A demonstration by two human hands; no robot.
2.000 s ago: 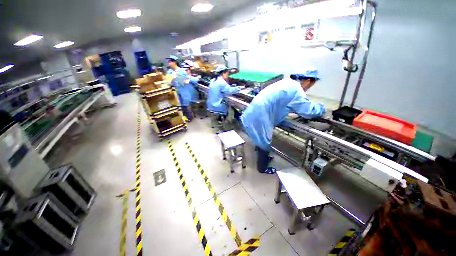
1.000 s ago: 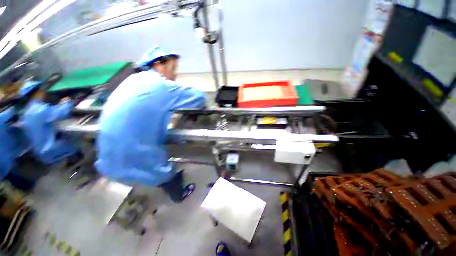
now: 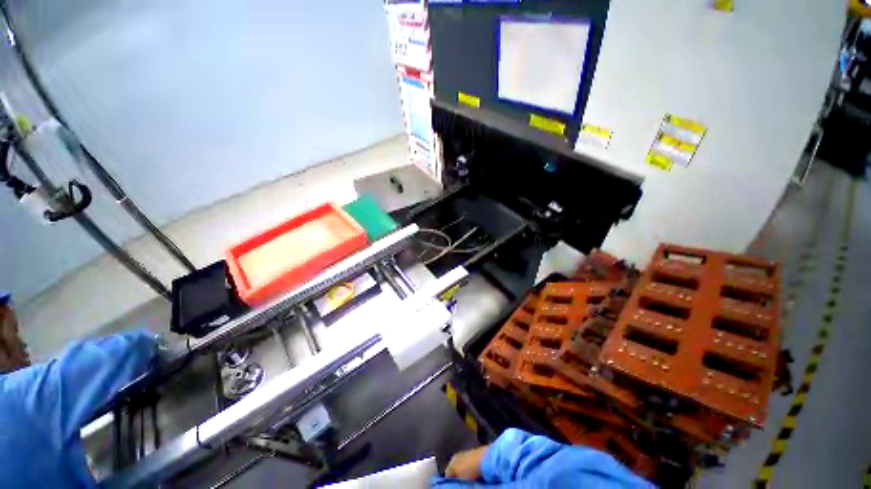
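My right hand [image 3: 465, 464] shows small and partly cut off at the bottom edge, at the end of a blue sleeve coming from the lower right. Its fingers are not clear, and I cannot tell whether it holds anything. My left hand is not in view. Orange-brown solder pallets [image 3: 695, 329] with rectangular cut-outs lie stacked and tilted over a black bin at the right. The hand is below and left of the pallets, apart from them. A white stool top [image 3: 396, 476] is partly visible beside the hand.
Silver conveyor rails [image 3: 277, 393] run from lower left toward a machine's dark opening [image 3: 535, 196]. A white box [image 3: 417, 331] sits at the near rail's end. Red [image 3: 244, 279], black [image 3: 199, 298] and green [image 3: 371, 219] trays stand behind. Another worker's blue sleeve [image 3: 91, 377] reaches over the rails.
The view has swung right and closer to the machine and pallets. The row of workers has left view except for one worker's sleeve. My right hand and sleeve have appeared at the bottom.
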